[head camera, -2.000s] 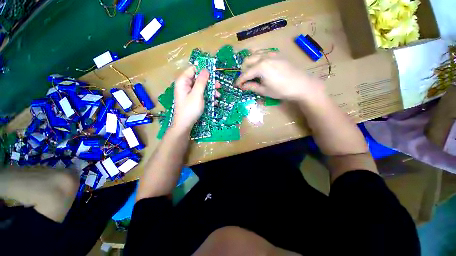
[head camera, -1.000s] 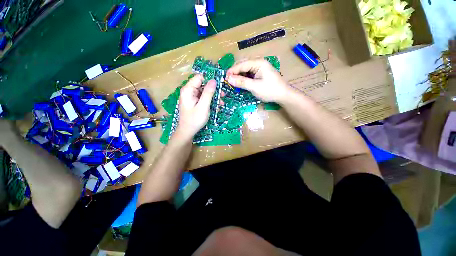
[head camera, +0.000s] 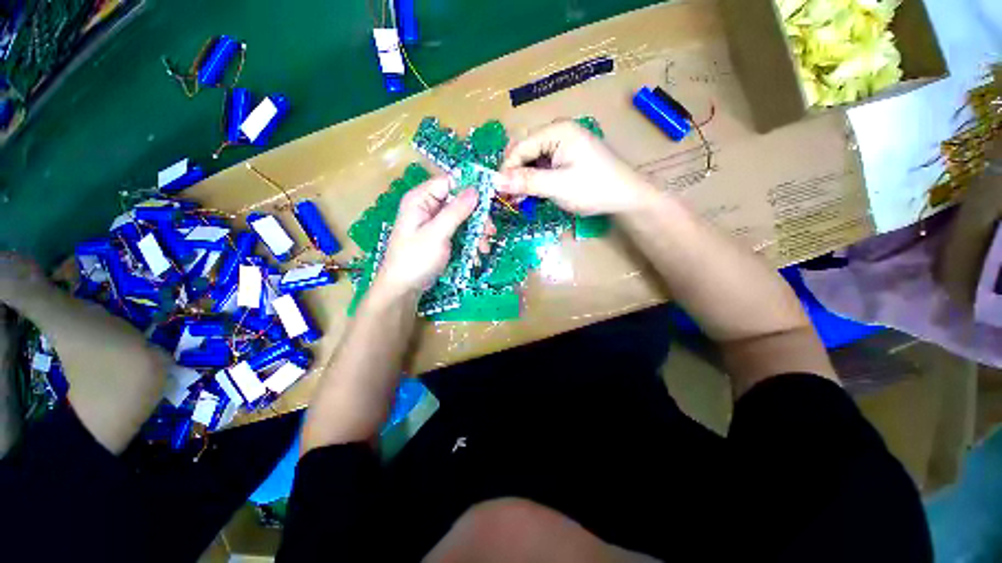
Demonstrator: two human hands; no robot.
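Note:
Green circuit board strips (head camera: 483,306) overlap on the brown cardboard sheet (head camera: 593,291). My left hand (head camera: 426,233) grips one strip with thumb and fingers; the strip runs up between my hands. My right hand (head camera: 571,170) is at the strip's upper part, its thumb and index finger pinched on thin leads. A blue battery pack (head camera: 530,206) shows partly under my right hand, mostly hidden by the palm. Where the lead tips meet the board is too small to tell.
A battery pile (head camera: 209,297) lies at left. A loose battery pack (head camera: 663,113), a black strip (head camera: 561,81) and an open carton (head camera: 764,66) of yellow pieces (head camera: 844,50) are beyond. Packs lie on the green surface (head camera: 319,66). A neighbour's arm (head camera: 93,346) is at left.
My right hand has moved left to the strip, and a blue pack now shows under it. The strip in my left hand has tilted. Packs on the green surface have shifted left.

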